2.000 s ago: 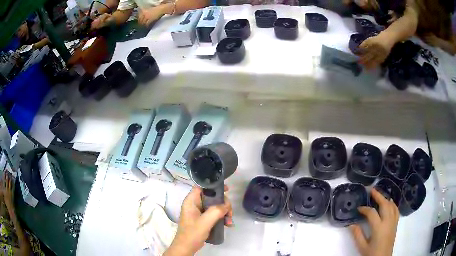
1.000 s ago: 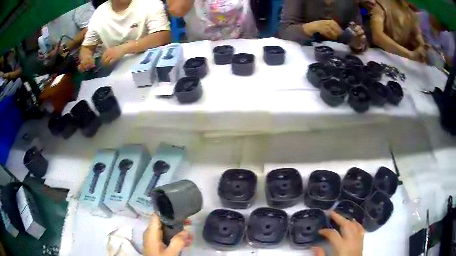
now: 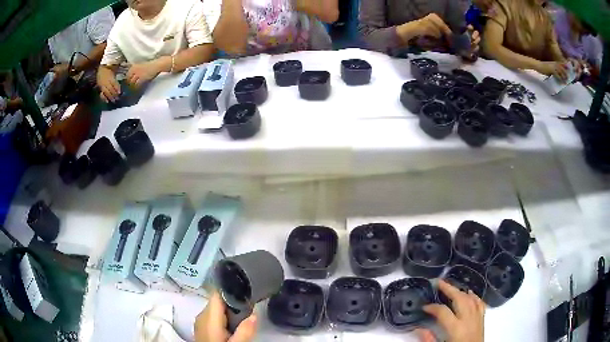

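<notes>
My left hand (image 3: 224,324) holds a dark grey hammer-shaped unit (image 3: 262,275) by its handle, with the open barrel head up. My right hand (image 3: 457,314) has its fingers at the right side of a black plastic housing (image 3: 408,302) in the near row. Its fingertips touch or nearly touch the rim; a firm grip cannot be told. The housing stands on the white tabletop among two rows of like open housings, such as one in the far row (image 3: 312,250). The palms and wrists are partly cut off by the bottom edge.
Three pale blue retail boxes (image 3: 200,242) lie at the left, with a white cloth (image 3: 158,324) below them. A greyish strip (image 3: 401,184) crosses the table. Beyond it are more housings (image 3: 314,85), a heap of them (image 3: 461,100), two upright boxes and several seated people.
The view has tilted up and shifted right since the oldest frame, showing more people. The grey unit has turned, its barrel now more sideways. My right hand stays at the same housing.
</notes>
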